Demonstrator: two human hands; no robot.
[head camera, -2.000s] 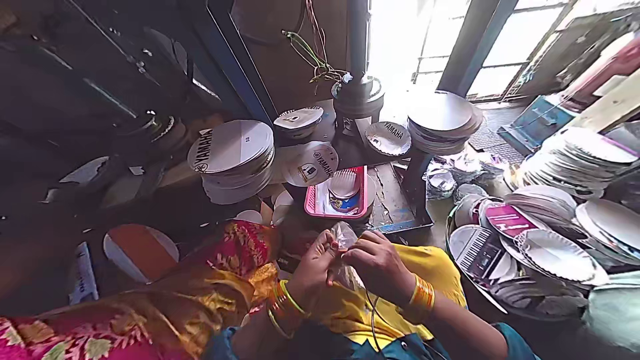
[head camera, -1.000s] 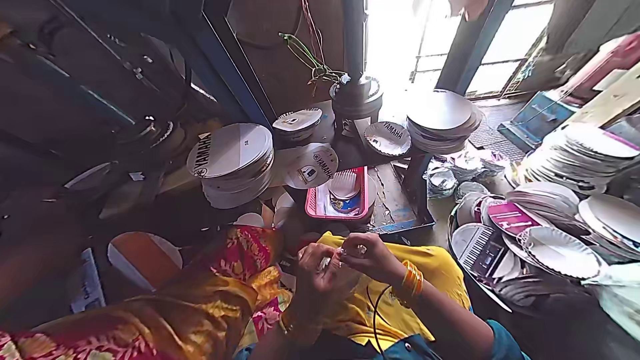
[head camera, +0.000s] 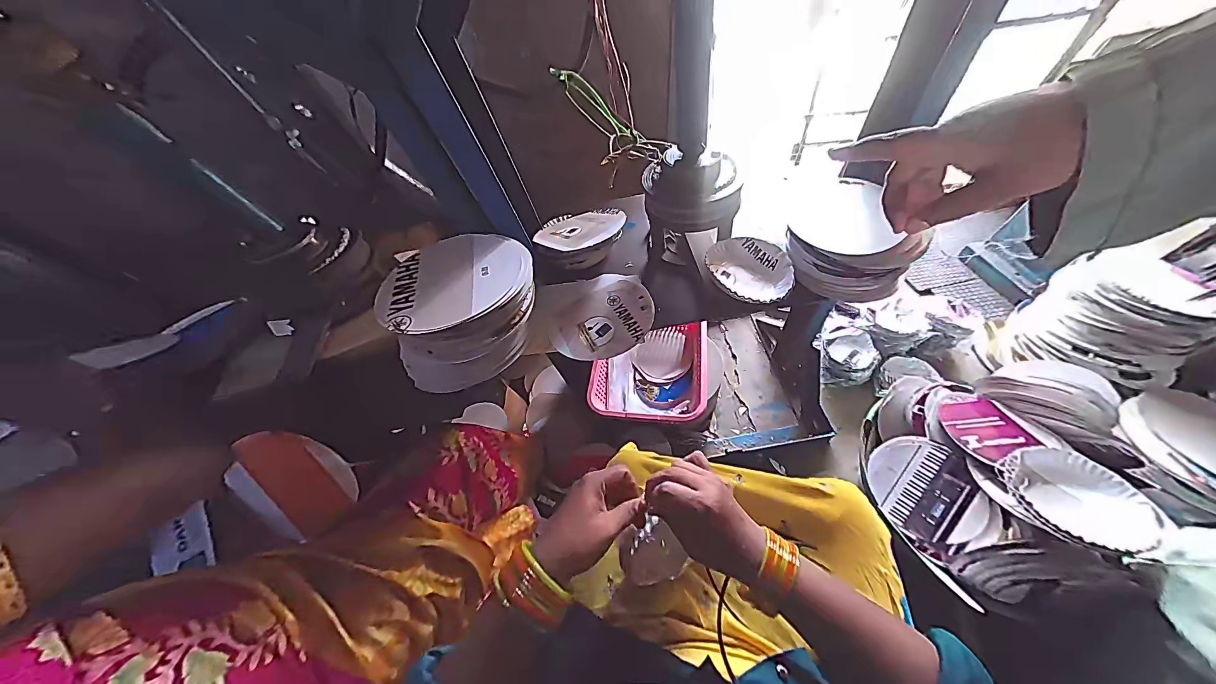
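Note:
Over the yellow cloth on my lap, my left hand and my right hand meet with their fingertips pinched together. They grip a clear plastic bag, which hangs down between them. What is inside the bag cannot be made out. Just beyond my hands stands a pink plastic basket with small paper plates in it. A printed paper disc lies behind the basket, to its left.
Stacks of round card discs stand at the left and back right. A heap of paper plates fills the right side. A co-worker's hand hovers over the back right stack; another person's arm reaches in at left.
A co-worker's hand and sleeve have come in at upper right, and a blurred arm at left. The plastic bag hangs from my fingers, which remain close together over my lap.

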